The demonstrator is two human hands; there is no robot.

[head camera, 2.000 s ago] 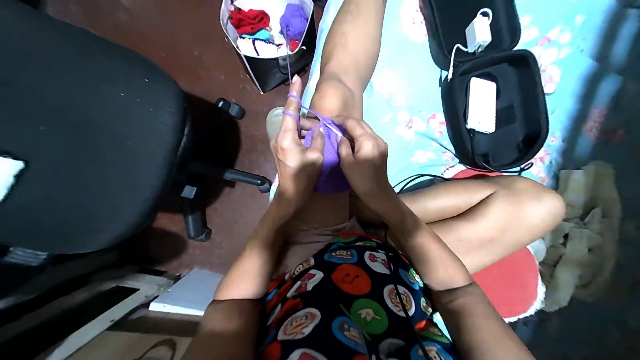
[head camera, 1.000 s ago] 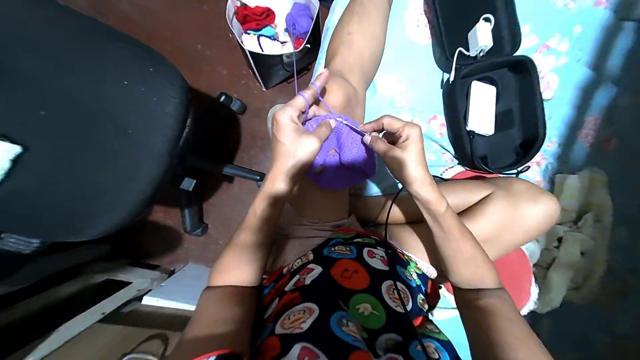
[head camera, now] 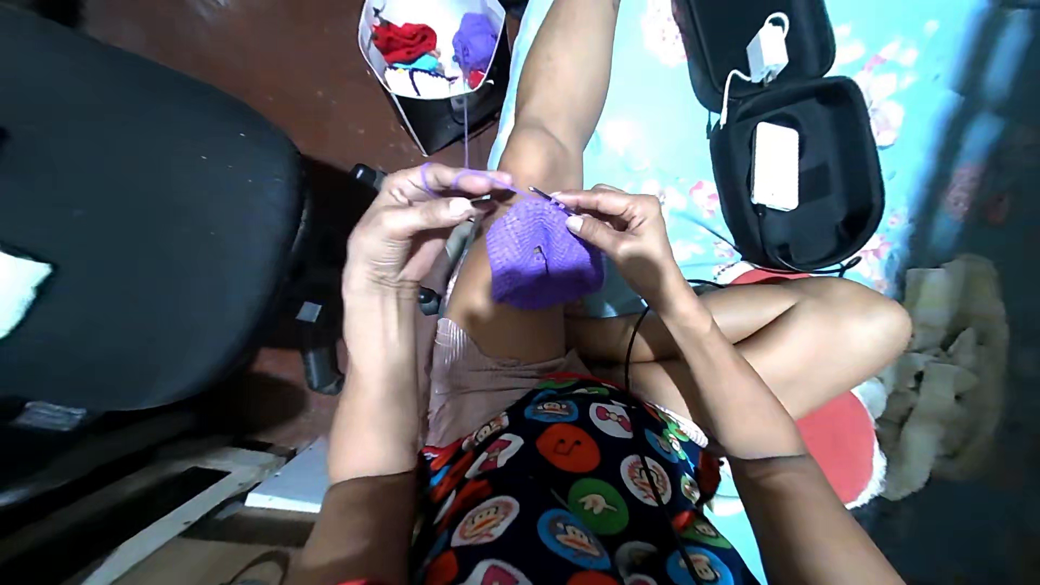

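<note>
A purple crocheted piece (head camera: 546, 256) hangs above my thigh from my right hand (head camera: 621, 223), whose thumb and fingers pinch its top edge together with a thin crochet hook (head camera: 539, 193). My left hand (head camera: 414, 215) is raised to the left of the piece, with purple yarn (head camera: 466, 134) looped around its fingers. That strand runs from the piece over the index finger and down to a purple yarn ball (head camera: 474, 41) in a white-lined container. The left thumb and fingertips are apart from the piece.
The white-lined container (head camera: 375, 61) also holds red yarn (head camera: 405, 42). A black office chair (head camera: 146, 219) stands at left. An open black case (head camera: 861, 171) with a white device (head camera: 776, 166) and a white adapter (head camera: 768, 50) lies on flowered blue cloth (head camera: 642, 138).
My left hand has moved left, off the purple piece it was touching a second ago. My right hand still holds the piece and the hook.
</note>
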